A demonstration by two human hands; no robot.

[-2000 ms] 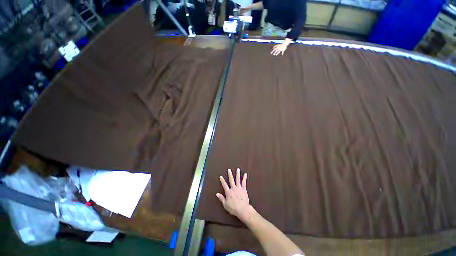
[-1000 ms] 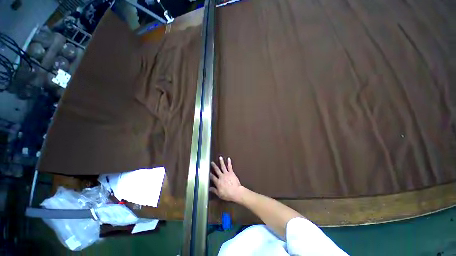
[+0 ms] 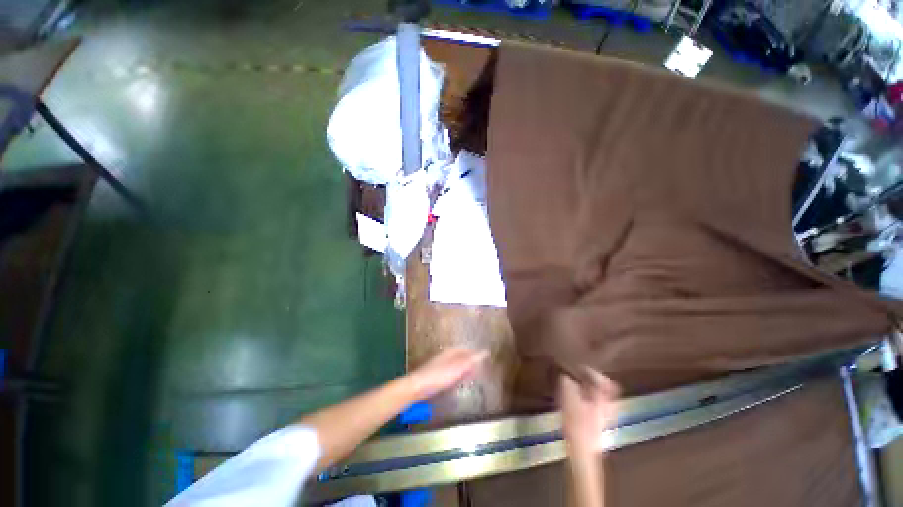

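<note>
Brown fabric lies across the table left of the silver rail as I face along it, bunched and pulled into folds toward the far end. My right hand is at the rail's edge with its fingers closed on the fabric; the grip is blurred. My left hand is blurred over bare wooden table, beside the fabric's near edge, fingers extended and seemingly holding nothing. More brown fabric lies on the rail's other side.
White paper sheets and clear plastic wrap lie at the table edge, by a grey bar. Blue pieces sit by the rail. Green floor lies beside the table. A person's hand is at the fabric's far corner.
The view has swung left along the table. My right hand has gone from lying flat beside the rail to gripping fabric across it. My left hand has come into view.
</note>
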